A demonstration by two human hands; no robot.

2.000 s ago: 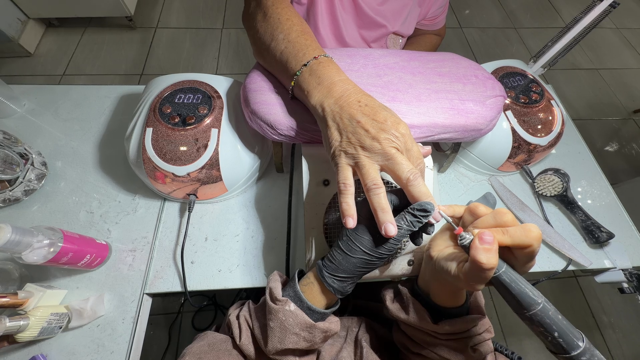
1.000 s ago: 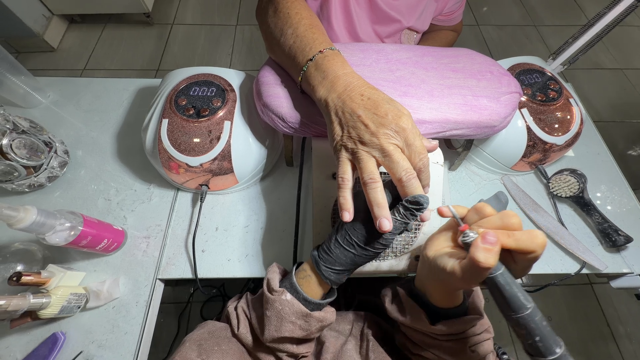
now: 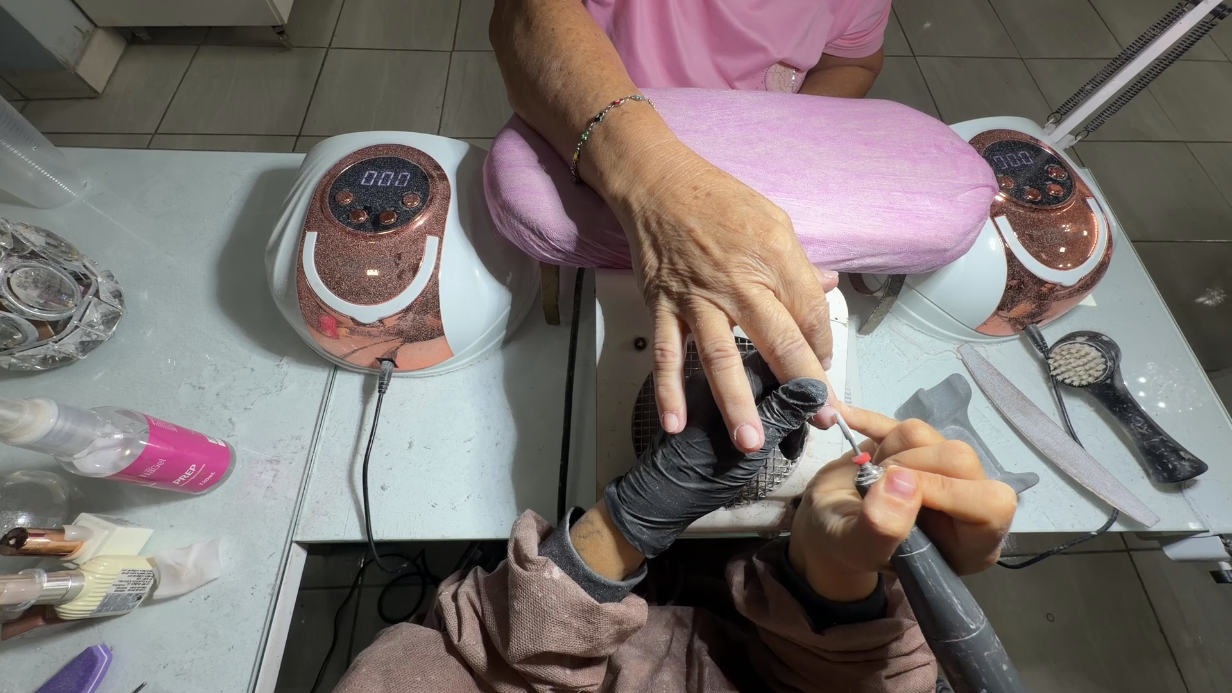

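Note:
My left hand (image 3: 707,452), in a black glove, holds one finger of the other person's hand (image 3: 727,260), its gloved thumb beside the fingertip; its other fingers are largely hidden. My bare right hand (image 3: 910,491) grips an electric nail drill (image 3: 948,597) like a pen. The drill's thin metal bit (image 3: 847,433), with a red ring at its base, points at the nail of the held finger; whether it touches cannot be told. The person's forearm lies over a pink armrest cushion (image 3: 770,183). Under the hands is a nail dust collector (image 3: 626,385) with a mesh grille.
Nail lamps stand left (image 3: 375,279) and right (image 3: 1044,231) of the cushion. A nail file (image 3: 1049,428), a grey rest (image 3: 948,414) and a black-handled brush (image 3: 1121,404) lie right. A spray bottle (image 3: 178,452), small bottles (image 3: 106,587) and a glass dish (image 3: 48,289) are left.
Two seconds ago the drill bit was also at the held finger; one second ago it stood slightly off it, and now it is close again. My left hand keeps its hold.

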